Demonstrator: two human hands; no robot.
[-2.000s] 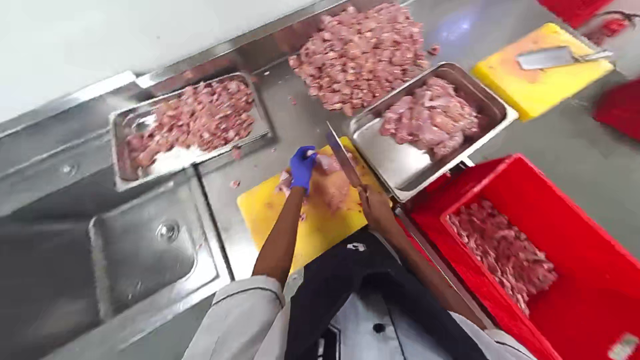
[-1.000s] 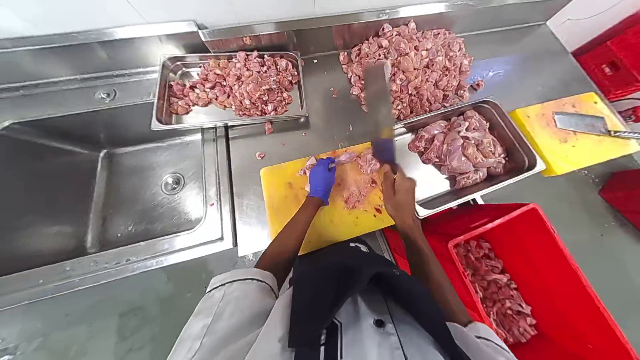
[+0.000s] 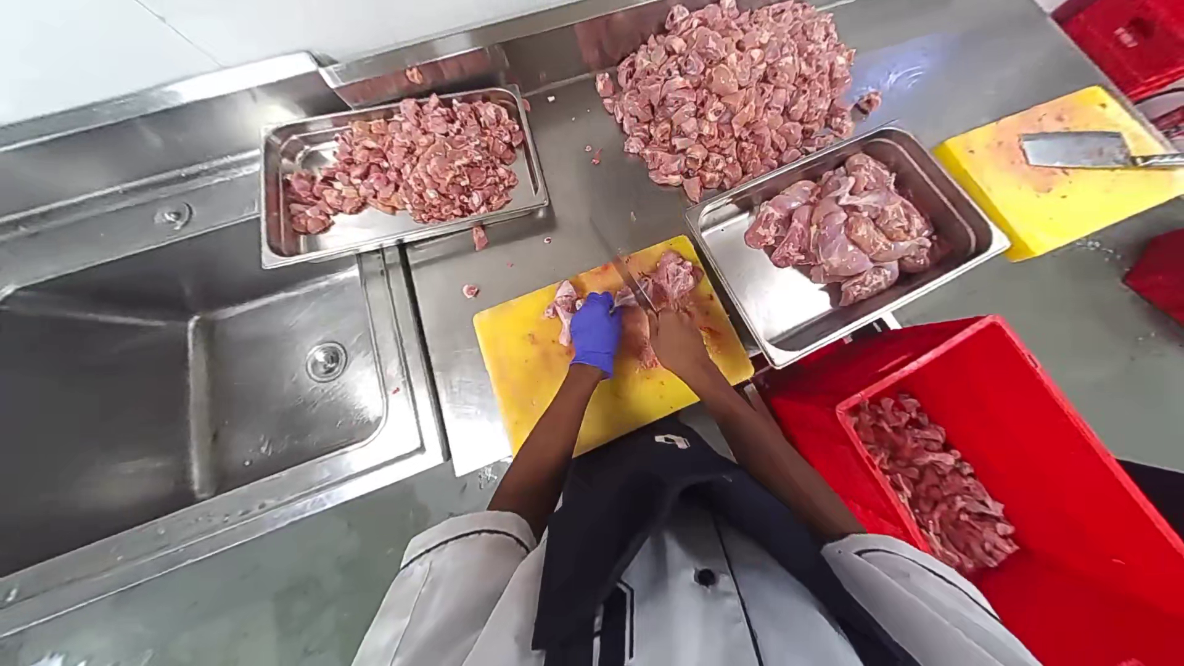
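My left hand (image 3: 596,335), in a blue glove, grips a piece of raw chicken (image 3: 564,310) over the yellow cutting board (image 3: 527,388). Close to its right, my bare right hand (image 3: 680,342) is closed on the handle of a knife (image 3: 629,277), whose blurred blade points up and left across the meat. Another raw chicken part (image 3: 675,276) lies beyond the blade near the board's upper right corner. The knife's handle is mostly hidden in my fist.
Cut meat fills a steel tray (image 3: 402,236) at upper left and forms a heap (image 3: 735,92) behind the board. Larger chicken pieces lie in a steel pan (image 3: 768,319) at right. Beyond are a second yellow board (image 3: 1036,213) with a cleaver (image 3: 1078,149), a red crate (image 3: 1073,462) and a sink (image 3: 277,370).
The blade was raised upright a second ago and is now low over the meat. My left hand still holds chicken on the board. The view has shifted.
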